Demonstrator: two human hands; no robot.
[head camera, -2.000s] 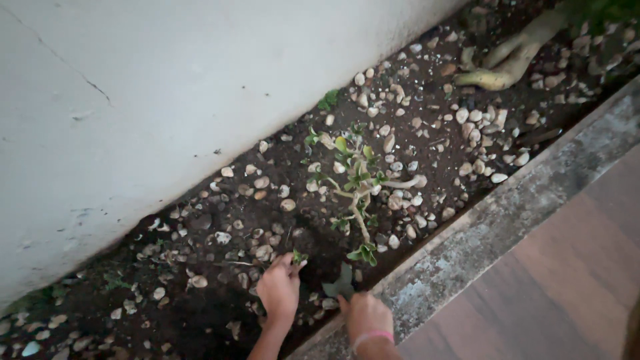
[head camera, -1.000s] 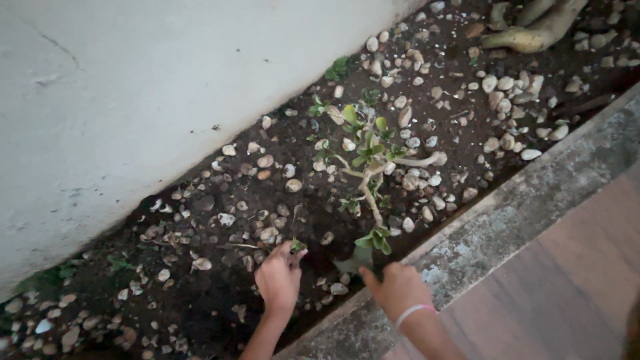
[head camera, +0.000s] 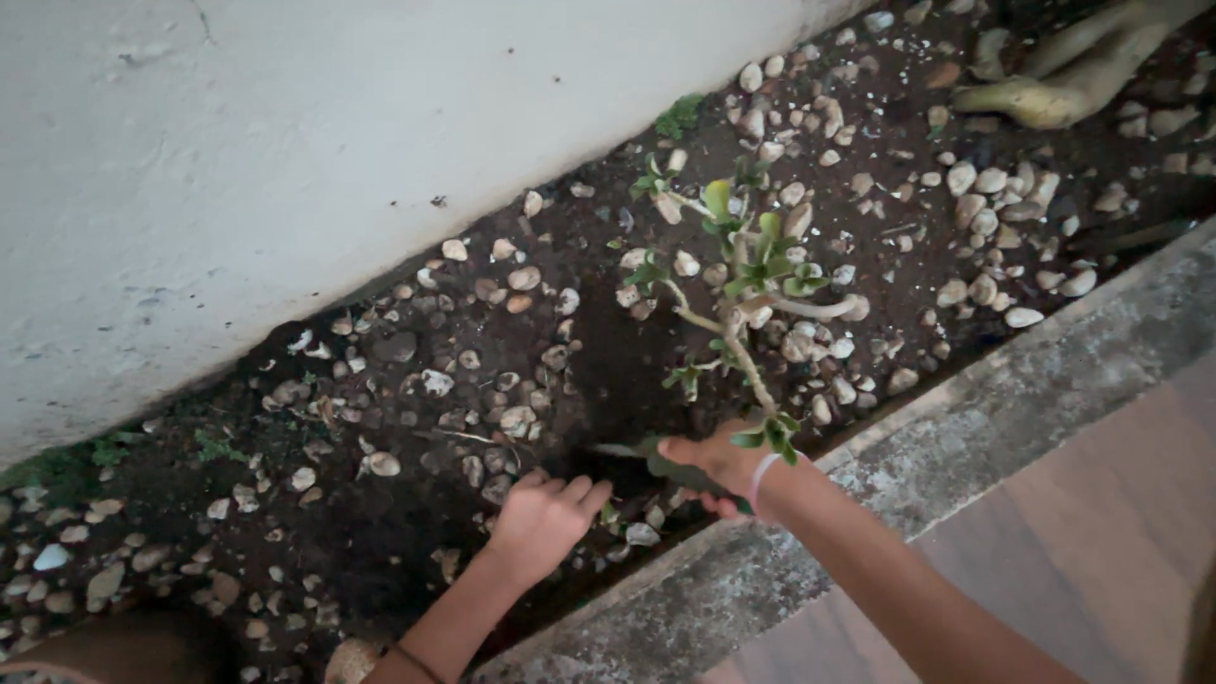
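Observation:
My right hand (head camera: 722, 465), with a pale band at the wrist, grips the green handle of a hand tool (head camera: 670, 461). Its narrow grey blade (head camera: 616, 449) points left over dark soil; whether its tip is in the soil cannot be told. My left hand (head camera: 551, 522) is low at the soil just left of the blade, its fingers curled down by a small green sprig (head camera: 608, 513); whether they hold it is unclear. A branching plant with green leaves (head camera: 750, 275) stands above my right hand, and its lowest leaves overlap the wrist.
A white wall (head camera: 237, 171) bounds the bed at the upper left. A weathered concrete curb (head camera: 1007, 399) runs along the lower right, with paving (head camera: 1073, 532) beyond. Pebbles (head camera: 997, 199) lie over the soil. A thick pale trunk base (head camera: 1054, 95) stands at the upper right.
My right hand has moved up beside the plant's lowest leaves, and the tool's blade now points left. My left hand stays low by the soil, its fingers turned further down.

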